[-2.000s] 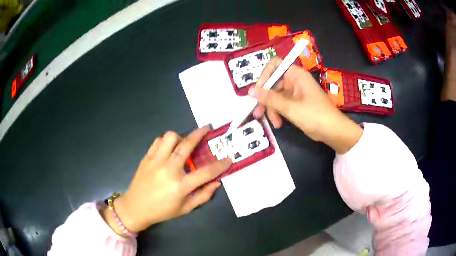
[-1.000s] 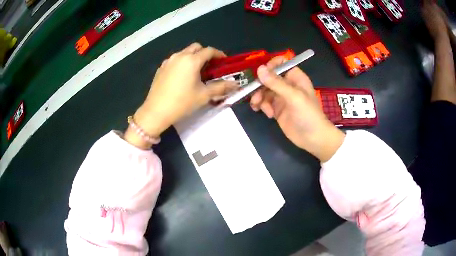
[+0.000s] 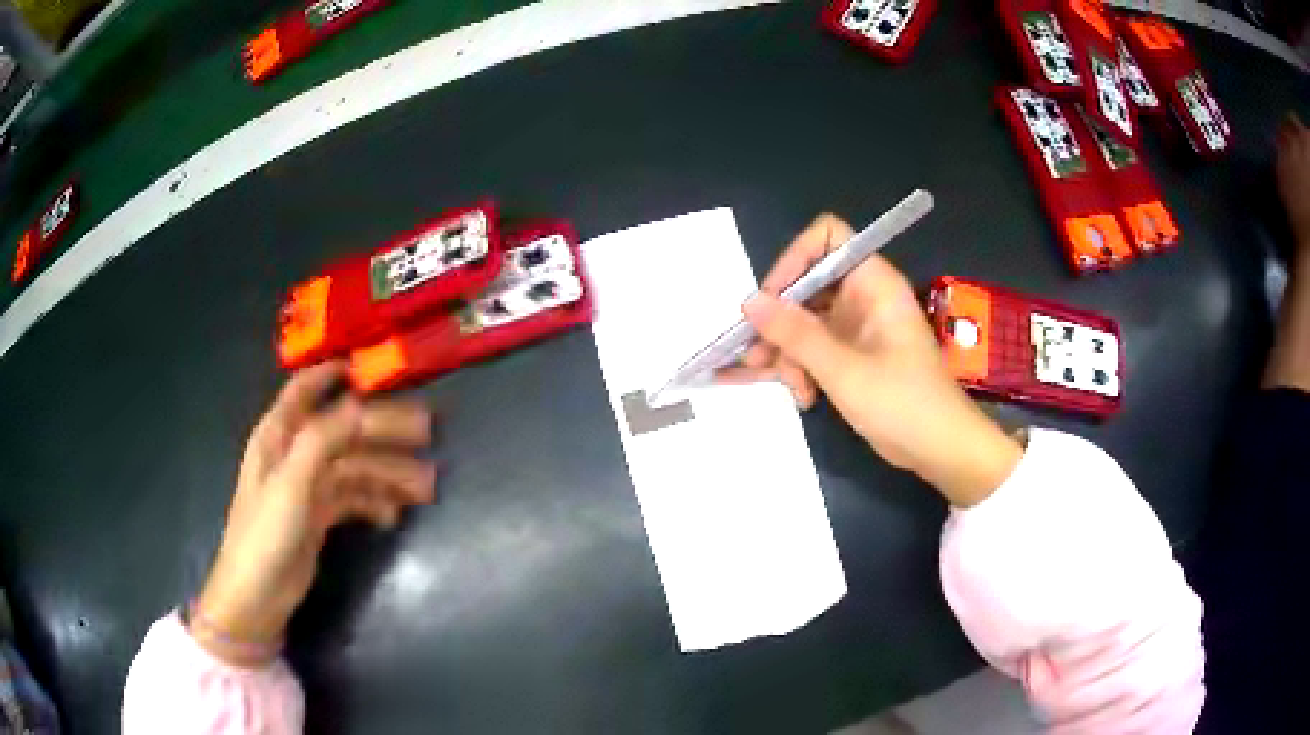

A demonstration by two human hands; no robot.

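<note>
My right hand (image 3: 848,323) holds silver tweezers (image 3: 876,234) like a pen. Their tip is at a grey L-shaped adhesive piece (image 3: 658,414) on the white backing paper (image 3: 747,531). My left hand (image 3: 323,474) is blurred, with its fingers apart and nothing in it. It is just below the orange ends of two red housings, left of the paper. The upper housing (image 3: 345,305) overlaps the lower housing (image 3: 496,330). Both show white boards with black parts. Another red housing (image 3: 1013,345) lies right of my right hand.
Several red housings (image 3: 1063,165) lie in a loose pile at the upper right, with one more (image 3: 879,20) at the top. A white rail (image 3: 259,144) edges the green belt, which carries red housings (image 3: 309,32). Another person's arm (image 3: 1293,323) is at the right edge.
The two housings now lie farther left, and my left hand has let go and moved down-left. The tweezers' tip has moved down onto the grey piece.
</note>
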